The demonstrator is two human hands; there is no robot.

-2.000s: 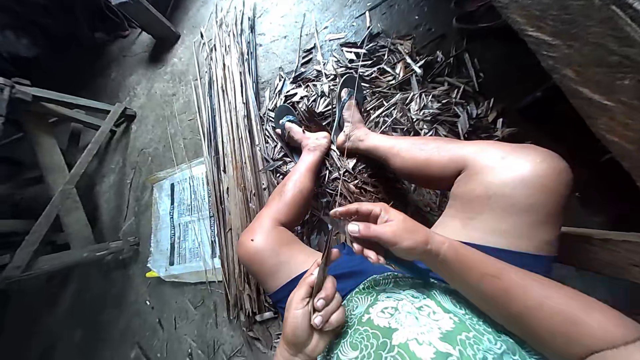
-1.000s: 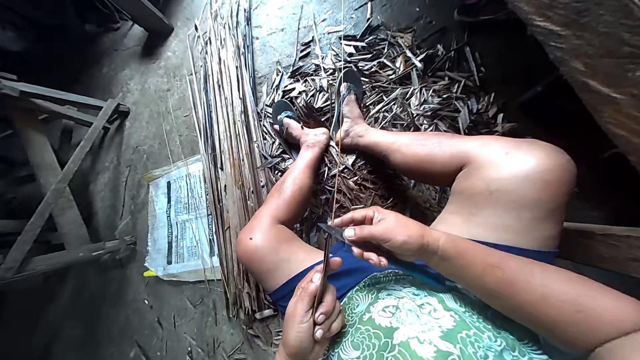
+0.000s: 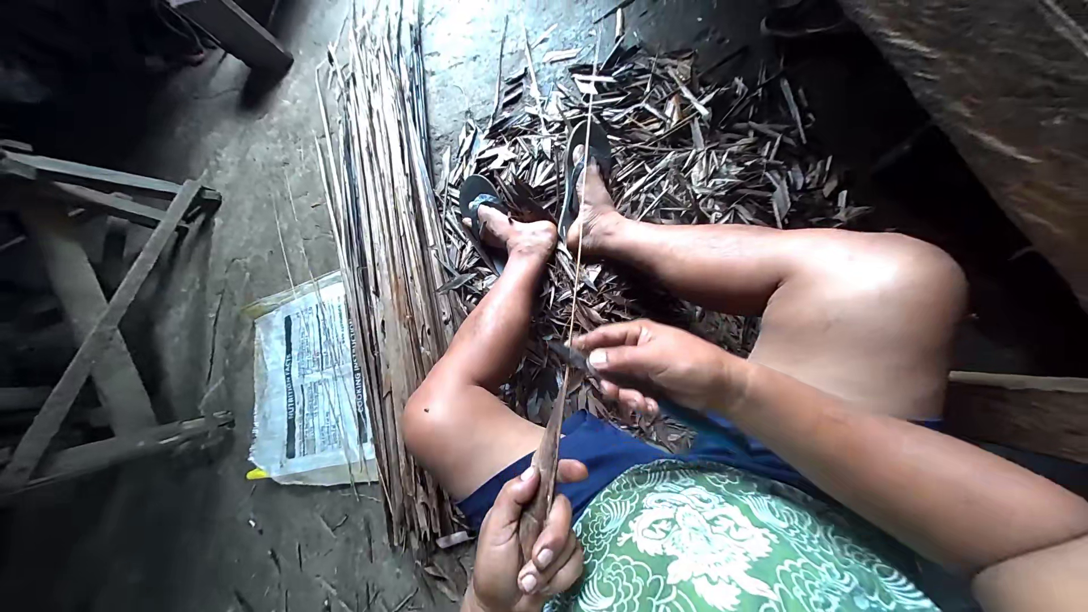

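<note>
My left hand (image 3: pixel 529 544) grips the broad brown base of a dried palm frond piece (image 3: pixel 548 459), over my lap. From that base a long thin pale rib (image 3: pixel 580 263) runs away past my feet. Fingers of my right hand (image 3: pixel 650 365) close on a small dark knife blade (image 3: pixel 574 355), which lies against the rib just above the broad part. The knife's handle is mostly hidden by the hand.
Long dried stalks (image 3: pixel 387 297) lie in a bundle left of my legs, partly over a printed plastic sack (image 3: pixel 310 382). Brown shavings (image 3: pixel 705 144) are heaped around my sandalled feet. A wooden trestle (image 3: pixel 102 340) stands at left, a large brown surface (image 3: pixel 1003 110) at upper right.
The right hand with the blade has shifted slightly among the frames, staying near the piece. The left hand keeps its hold, and the long thin rib shows more plainly now than two seconds ago.
</note>
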